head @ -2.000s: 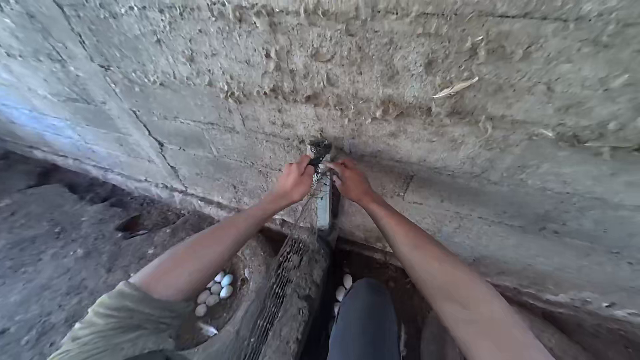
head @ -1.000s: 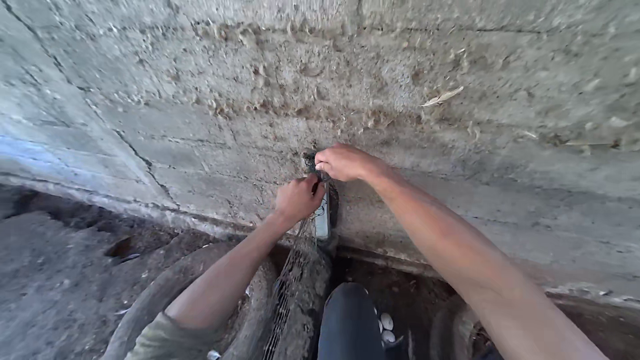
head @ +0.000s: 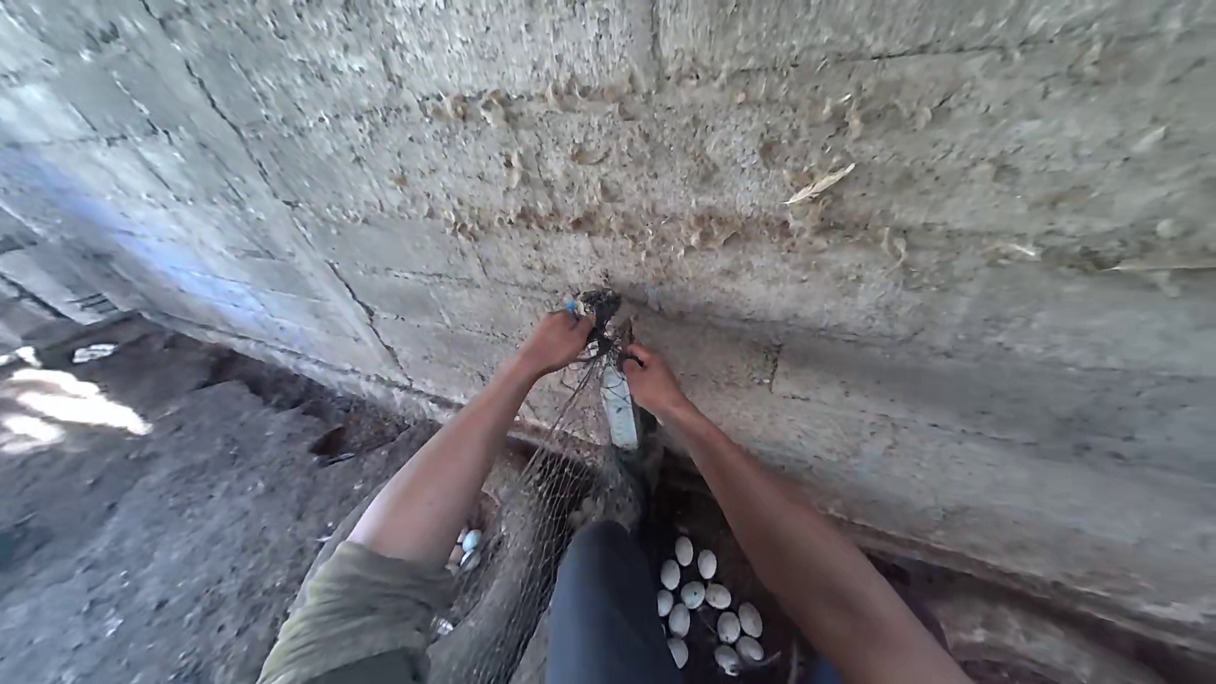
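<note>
Against the block wall, my left hand [head: 559, 342] is closed on a dark bundle of netting [head: 600, 309] at the top of an upright post [head: 619, 408]. Just right of it and slightly lower, my right hand [head: 655, 380] pinches a dark strand by the post. Wire or string netting [head: 546, 532] hangs from the bundle down toward the lower left, beside my knee. A small blue bit [head: 572, 306] shows by my left fingertips. The exact grip of the fingers is partly hidden.
The concrete block wall [head: 456, 228] stands directly ahead, with a feather [head: 819, 184] stuck to it. Several white eggs [head: 717, 597] lie on the ground right of my knee, and more eggs [head: 470, 541] lie left inside a curved rim. Rough dirt ground [head: 209, 494] spreads left.
My hands, close together at the post top a second ago, are now apart, the right one lower and to the right. More of the eggs beside my knee show now.
</note>
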